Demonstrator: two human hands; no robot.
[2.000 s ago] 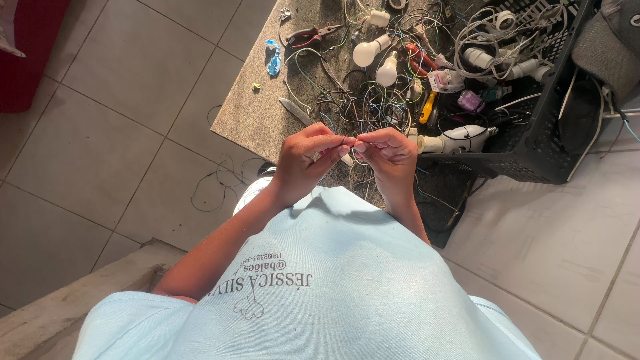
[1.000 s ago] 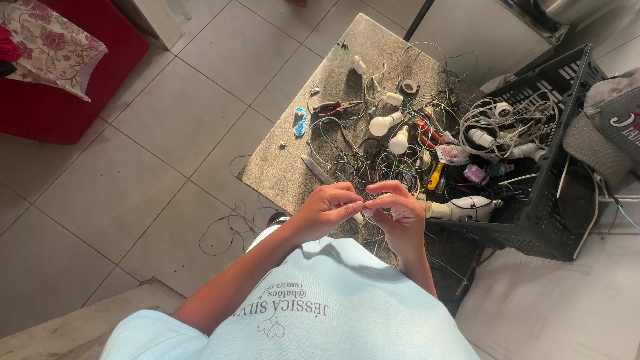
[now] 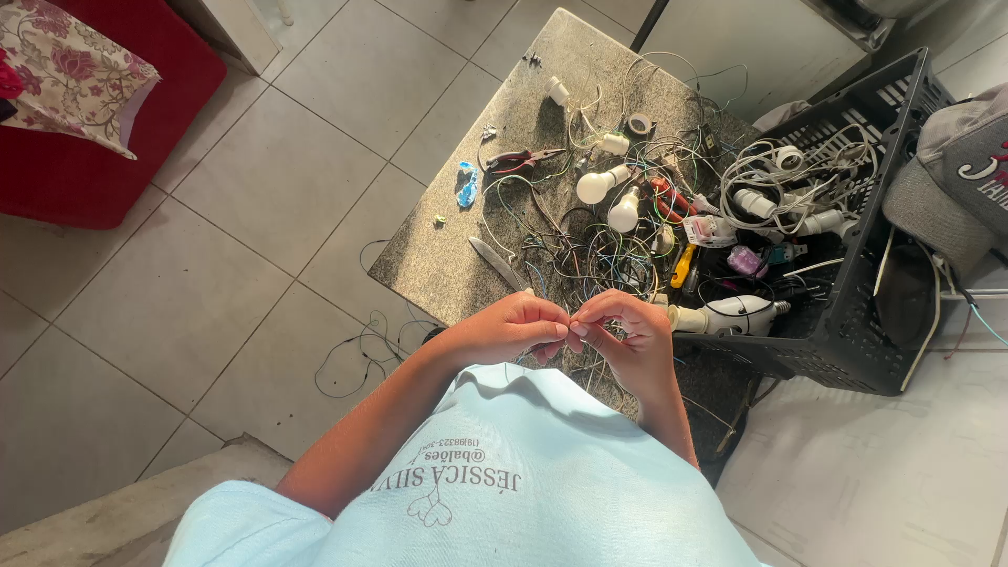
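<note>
My left hand (image 3: 512, 324) and my right hand (image 3: 630, 331) meet fingertip to fingertip just above my shirt, at the near edge of a granite tabletop (image 3: 425, 244). Thumbs and forefingers pinch something thin, seemingly a wire, mostly hidden by the fingers. Beyond them lies a tangle of thin electrical wires (image 3: 598, 260). A knife (image 3: 496, 262) points away from my left hand. Two white light bulbs (image 3: 594, 187), pliers with dark and red handles (image 3: 524, 161), a red-handled tool (image 3: 669, 198), a yellow-handled tool (image 3: 683, 266) and a roll of tape (image 3: 639, 124) lie around the tangle.
A black plastic crate (image 3: 858, 346) at the right holds white cables (image 3: 776, 185), lamp sockets and a large white bulb (image 3: 740, 315). A grey cap (image 3: 957, 173) rests by its right side. Blue scraps (image 3: 467, 186) lie on the tabletop; loose wires (image 3: 362, 346) trail over the floor at the left.
The view has shifted, showing more of the tabletop's far end. My hands stay together at the fingertips, with small changes in finger pose.
</note>
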